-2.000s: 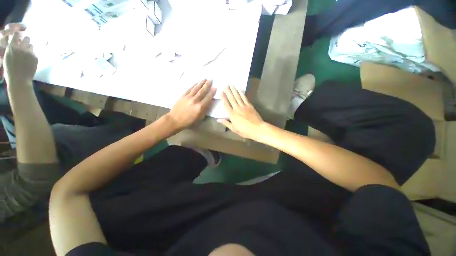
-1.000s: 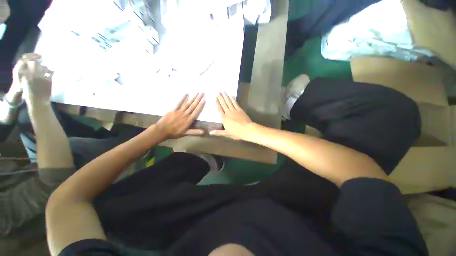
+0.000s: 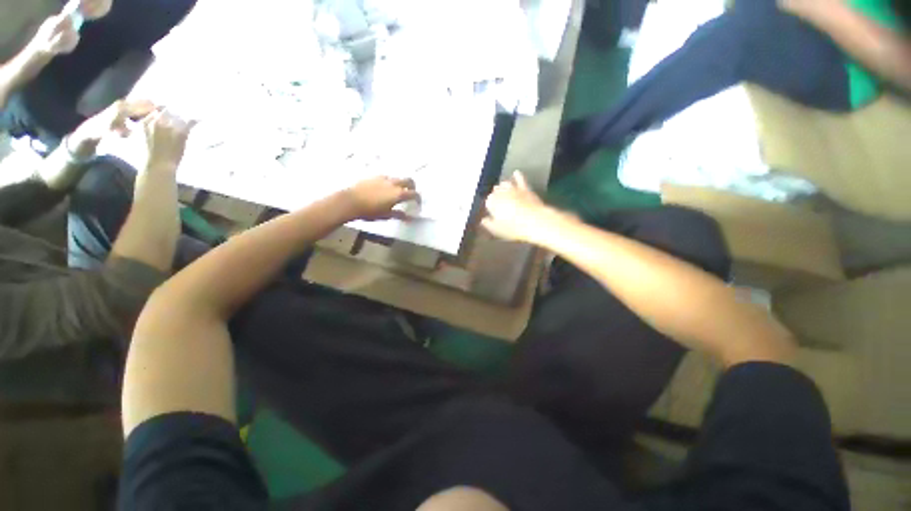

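The white table cover (image 3: 440,222) is bright with glare, its square corner toward me. My left hand (image 3: 385,198) is over its near edge with curled fingers; glare hides whether the fingers hold a thin white piece. My right hand (image 3: 512,210) is curled just off the right edge of the cover, above the grey-brown plank; I cannot tell if it holds anything. Loose white papers (image 3: 290,150) lie scattered farther in on the cover, washed out by glare.
A neighbour's hands (image 3: 165,135) are at the left edge of the table. Another person's hands (image 3: 60,35) show at the far left. Brown cartons (image 3: 759,235) stand at the right by a plastic-wrapped bundle (image 3: 689,150). A person in dark trousers (image 3: 689,65) is at the upper right.
My hands were flat with spread fingers at the near corner; now they are curled and farther apart, the right one off the cover. The view has shifted, showing more people.
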